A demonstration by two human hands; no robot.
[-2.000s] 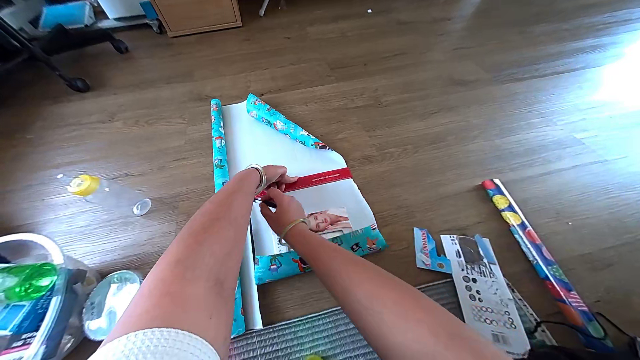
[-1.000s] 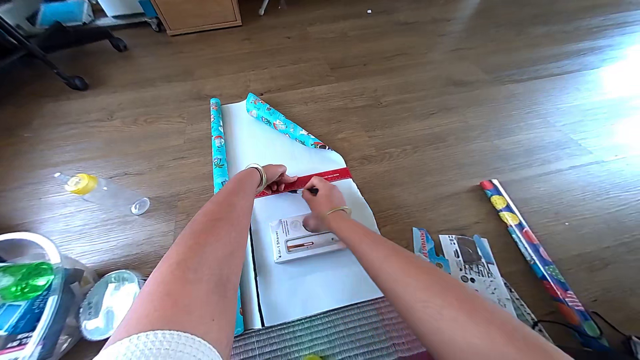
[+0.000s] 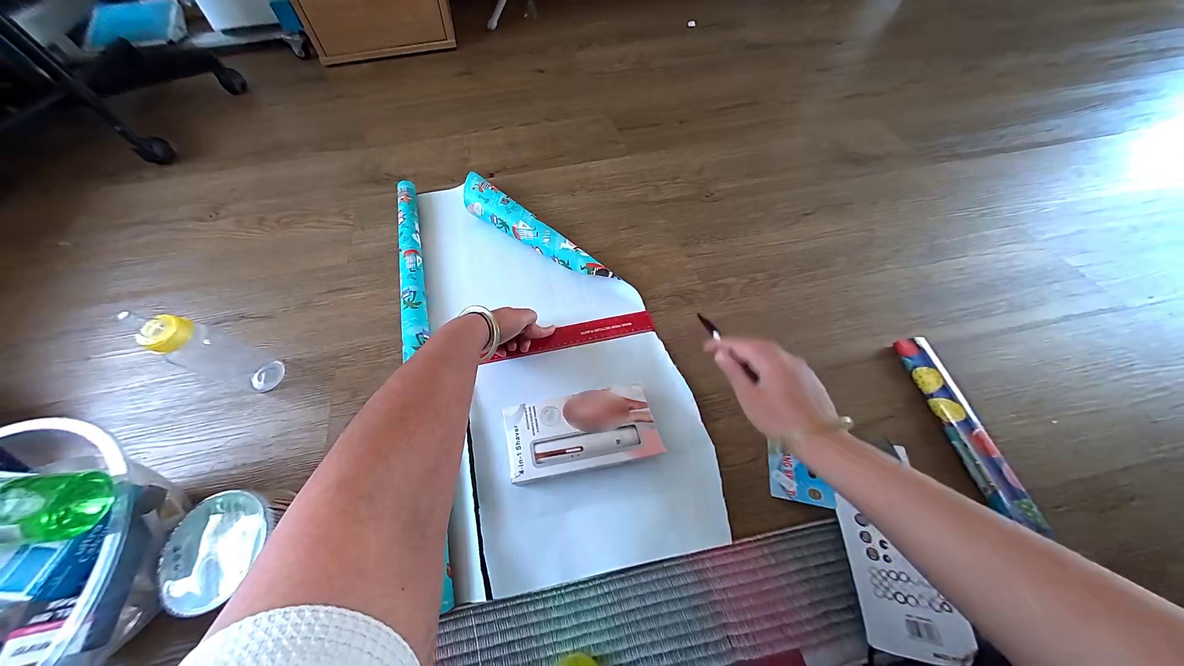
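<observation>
White-backed wrapping paper (image 3: 601,527) lies on the wood floor, with a turquoise patterned roll (image 3: 412,268) along its left side and a turned-over flap (image 3: 536,231) at the top. My left hand (image 3: 518,331) presses a red ruler (image 3: 601,331) flat across the paper. Below the ruler rests a boxed shaver (image 3: 583,433). My right hand (image 3: 768,384) is raised to the right of the paper, closed around a dark pen (image 3: 740,363) whose tip points up and left. A black line runs down the paper's left part.
A grey woven mat (image 3: 647,601) is at the near edge. A clear bottle with a yellow collar (image 3: 203,347), a filled basket (image 3: 69,546) and a round clear container (image 3: 215,552) stand left. Another wrapping roll (image 3: 971,435) and packaging (image 3: 902,587) lie right. Chair wheels (image 3: 155,150) are far left.
My right hand has moved right, off the paper, with the pen in it. The near part of the paper, earlier folded over with its turquoise side up, now lies flat under the box.
</observation>
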